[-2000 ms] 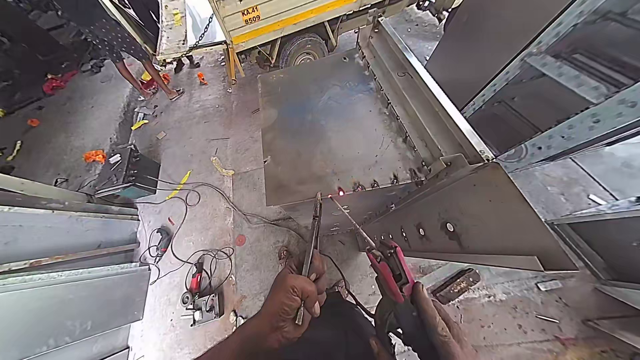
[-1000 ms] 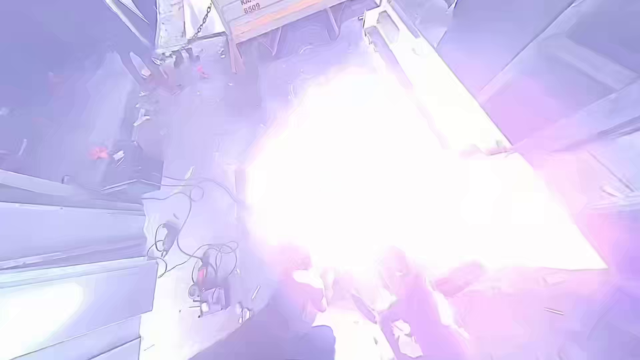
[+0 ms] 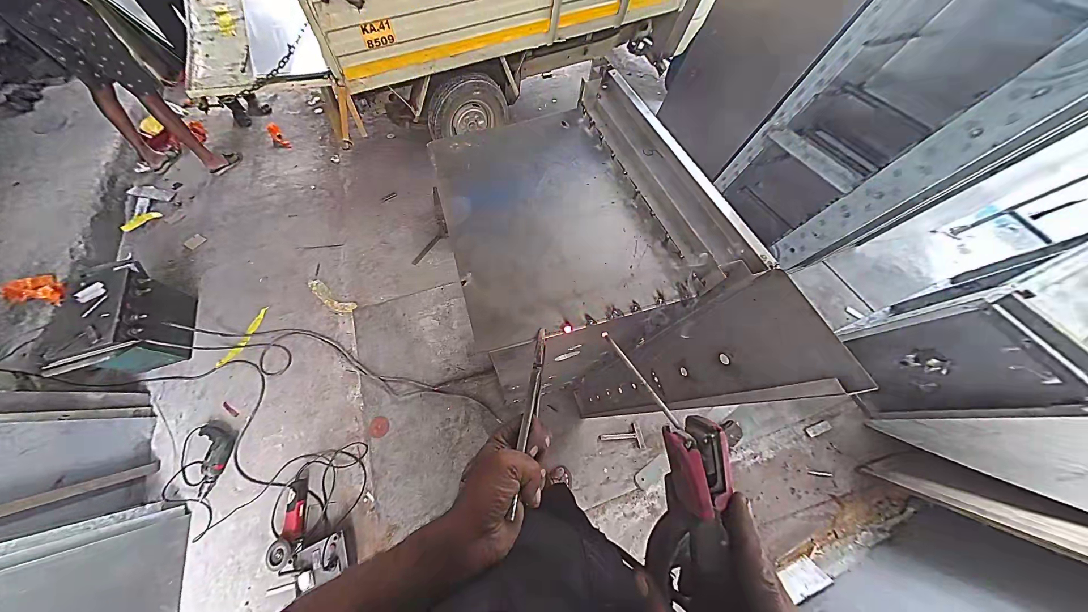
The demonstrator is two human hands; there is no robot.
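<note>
My left hand (image 3: 507, 470) grips a thin metal bar (image 3: 533, 393), whose far tip touches the edge of the large steel sheet (image 3: 544, 229). My right hand (image 3: 714, 544) holds a red welding electrode holder (image 3: 699, 466). From its jaws a welding electrode (image 3: 642, 380) reaches forward with a glowing tip, apart from the sheet. A red-hot weld spot (image 3: 568, 327) glows on the seam between the sheet and the upright steel panel (image 3: 765, 340). Several dark tack welds run along the seam to the right of it.
A welding machine (image 3: 127, 319) stands at left with cables across the floor. An angle grinder (image 3: 293, 518) and a power drill (image 3: 218, 450) lie lower left. A truck (image 3: 476, 34) is parked beyond the sheet. At upper left is another person (image 3: 127, 85). Steel frames (image 3: 935, 161) stand at right.
One second ago a bright welding arc whited out the middle of the view; now it is out. The glowing spot sits left of the tacks, and the electrode tip is clear of the seam.
</note>
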